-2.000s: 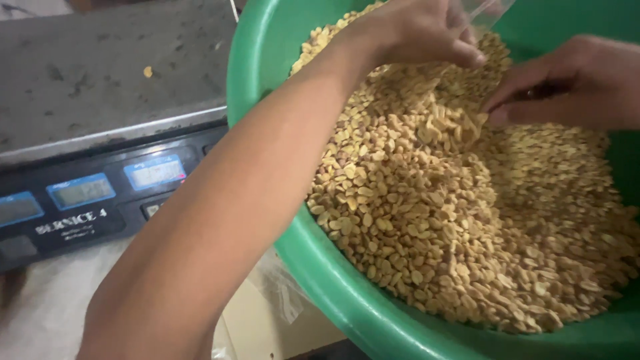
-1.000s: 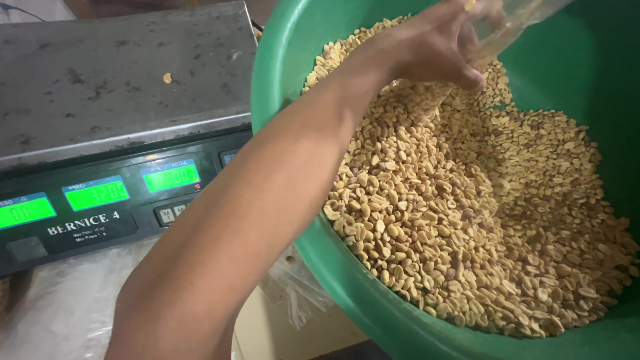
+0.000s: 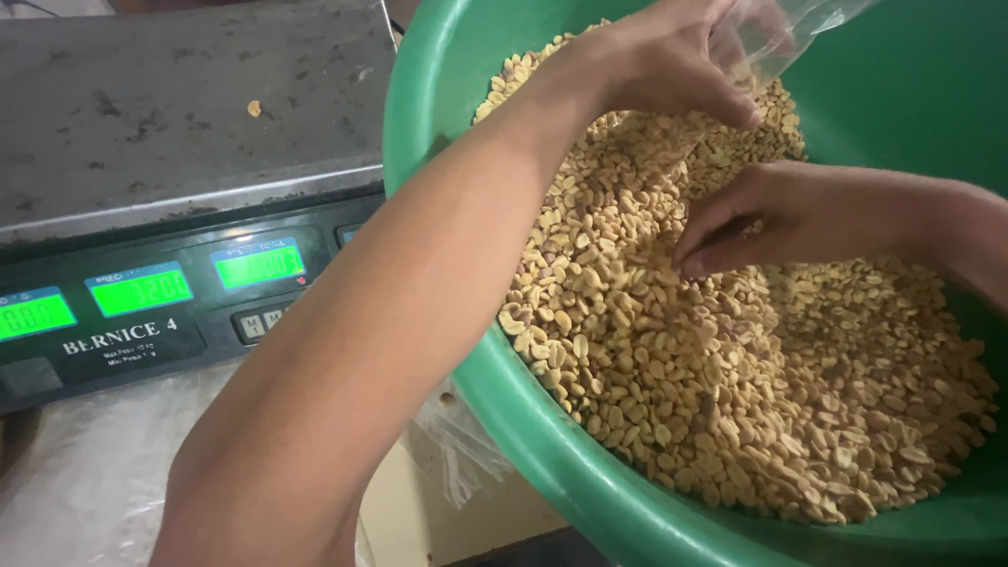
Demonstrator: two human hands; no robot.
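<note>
A large green plastic tub (image 3: 543, 465) holds a heap of shelled peanut halves (image 3: 646, 354). My left hand (image 3: 677, 63) is over the back of the heap, its fingers and thumb around a clear plastic bag (image 3: 776, 39). The lower part of the bag lies against the peanuts, and its outline there is hard to make out. My right hand (image 3: 740, 224) comes in from the right, just in front of the bag. Its fingertips point down and left at the peanuts, thumb near the fingers; whether anything is between them is hidden.
Left of the tub stands a digital scale (image 3: 126, 315) with lit green displays and a stained metal platform (image 3: 189, 118), one peanut piece (image 3: 253, 109) on it. Clear plastic bags (image 3: 102, 465) lie below the scale. More crumpled plastic (image 3: 465, 433) is beside the tub, on a pale surface (image 3: 441, 504).
My right hand, out of sight one second ago, is back over the peanuts. My left hand stays at the bag. The scale's displays look blue in the oldest frame and green now.
</note>
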